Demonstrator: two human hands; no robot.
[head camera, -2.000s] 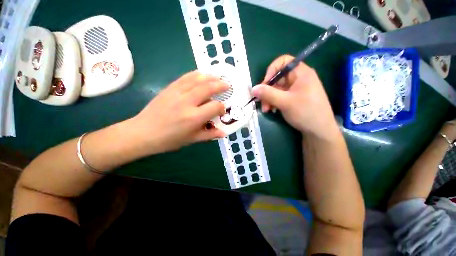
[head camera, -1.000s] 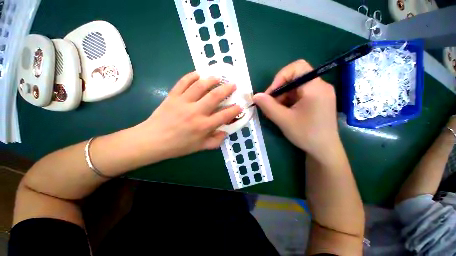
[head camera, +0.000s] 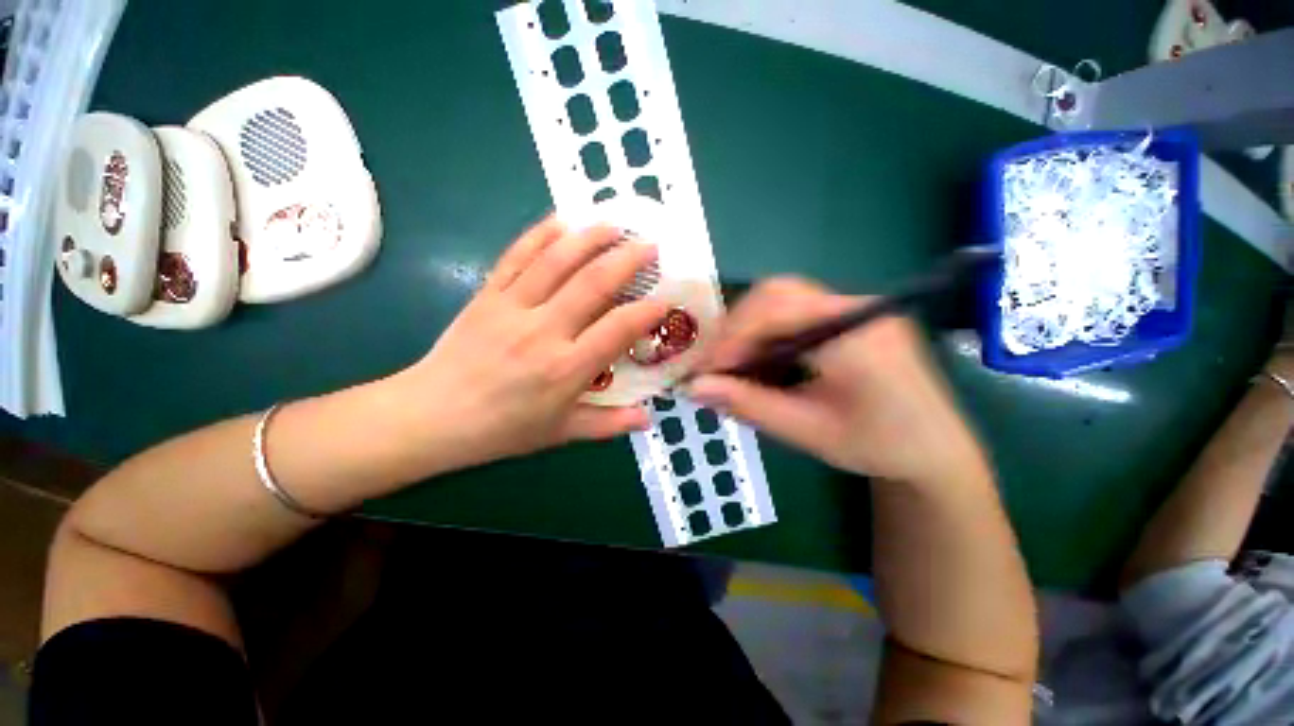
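A cream housing (head camera: 642, 291) with a slotted grille and brown-copper print lies over a white perforated strip (head camera: 674, 156). My left hand (head camera: 532, 341) lies over the housing's left part and holds it, hiding some of it. My right hand (head camera: 830, 376) is slightly blurred and grips slim black tweezers (head camera: 887, 301) between thumb and fingers. The tool slants up to the right, and its tip end is at the housing's lower right edge, too small and blurred to tell what it touches.
Overlapping cream housings (head camera: 305, 192) lie at left, beside stacked white strips (head camera: 40, 213) at the far left. A blue bin (head camera: 1192, 255) of clear pieces stands at right, with clear rings (head camera: 1057, 88) behind it. Another person's arm (head camera: 1206, 482) is at lower right.
My right hand has moved down and slightly left along the housing, with the tweezers now less steep. More brown print shows on the housing. My left hand stays on it.
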